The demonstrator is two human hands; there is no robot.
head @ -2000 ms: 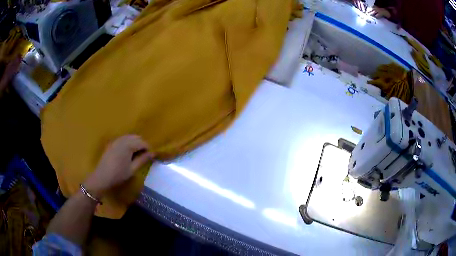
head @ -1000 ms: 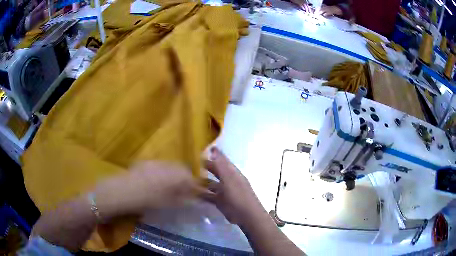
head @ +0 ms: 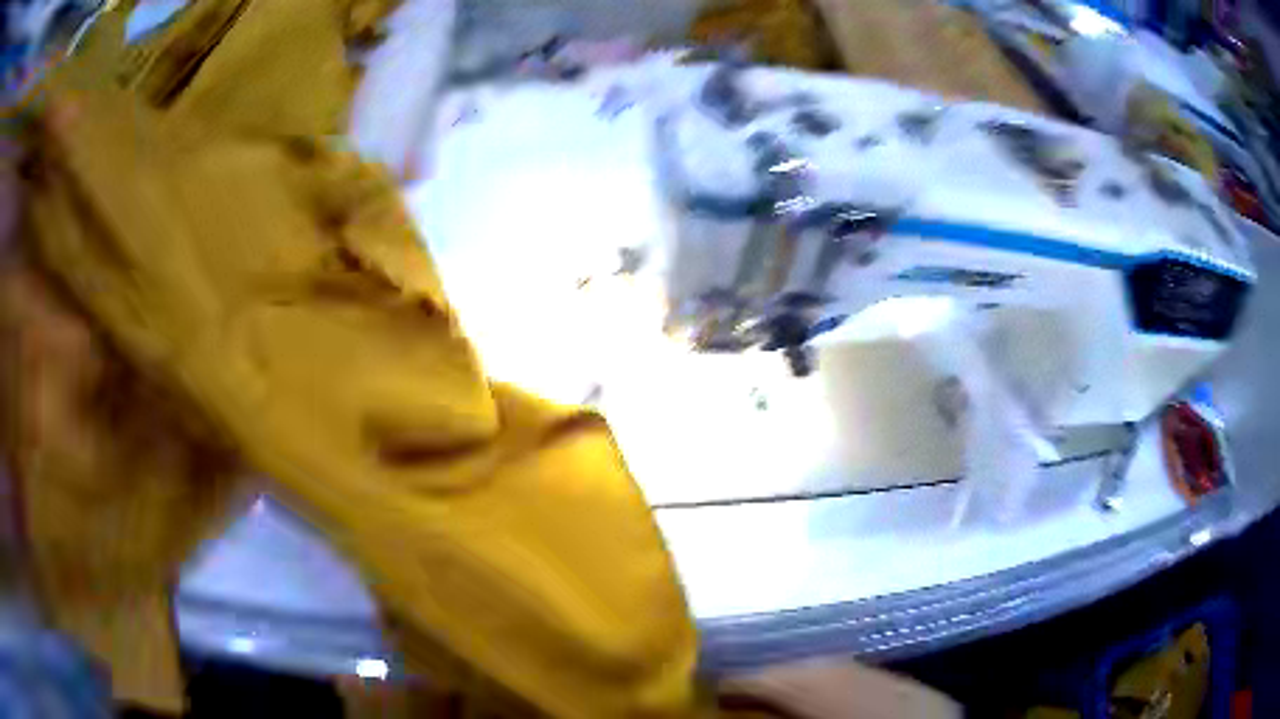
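Observation:
The mustard-yellow garment [head: 323, 379] hangs in folds across the left of the view, over the table's front edge, its lower end left of the needle area. The white sewing machine head [head: 898, 183] is blurred, with a strong glow at the needle. Part of what looks like my right hand [head: 849, 691] shows at the bottom edge, blurred and cut off beside the cloth's lower end; its fingers and grip cannot be made out. My left hand cannot be seen; only a blurred light-blue sleeve shows at the lower left.
White strips [head: 990, 421] hang at the machine's right side. A slim metal tool [head: 1117, 466] and an orange-red ring [head: 1195, 450] lie at the table's right. A blue basket [head: 1109, 660] with yellow pieces is below right. The table's curved front edge [head: 898, 629] crosses the bottom.
The view has swung right and closer to the machine. The garment is now bunched in a narrower, hanging fold nearer the needle plate. Both hands have dropped largely out of sight.

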